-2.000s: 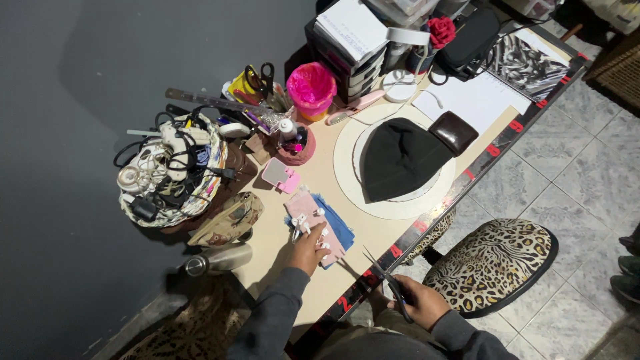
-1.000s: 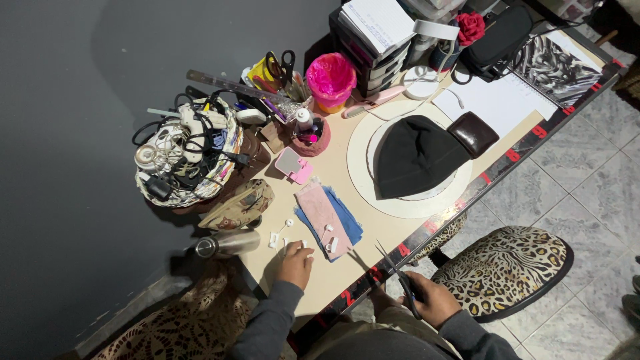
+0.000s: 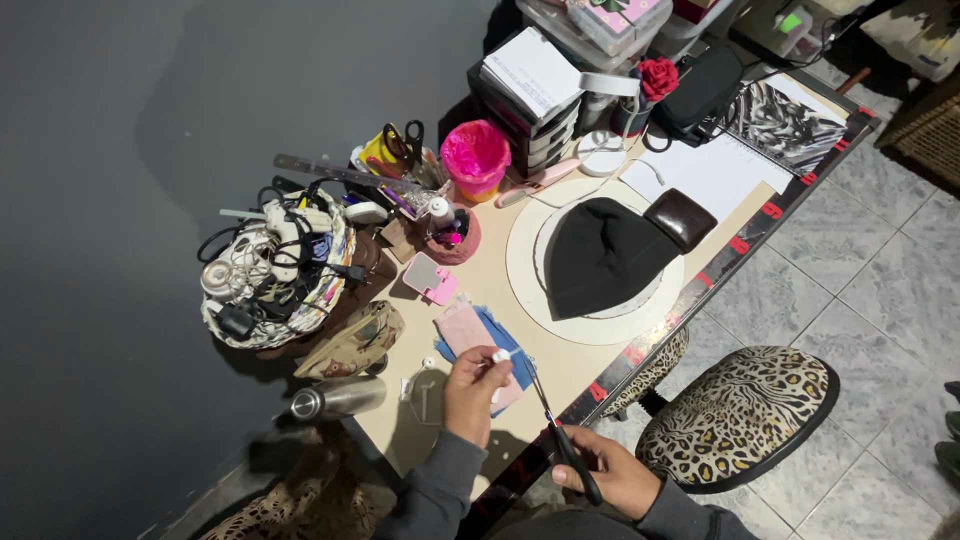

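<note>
My left hand point(image 3: 474, 390) pinches a small white piece point(image 3: 501, 355) with a short pale strip sticking out of it, above a pink cloth point(image 3: 463, 328) laid over a frayed blue cloth point(image 3: 495, 324). In my right hand point(image 3: 611, 469) is a pair of black-handled scissors point(image 3: 556, 427), their blades pointing up toward the strip; whether they touch it I cannot tell. Another small white piece point(image 3: 428, 362) and a thin white loop lie on the table left of my left hand.
A steel bottle point(image 3: 349, 397), a patterned pouch point(image 3: 360, 337) and a basket of cables point(image 3: 277, 270) stand at the left. A black beanie point(image 3: 604, 259) lies on a round white board point(image 3: 521, 277), with a dark brown wallet point(image 3: 681, 220) beside it. A leopard-print chair point(image 3: 739, 420) is at the right.
My left hand has risen from the table and now holds a small white piece over the cloths. The scissors have come closer to it. White pieces seen on the pink cloth earlier have partly moved.
</note>
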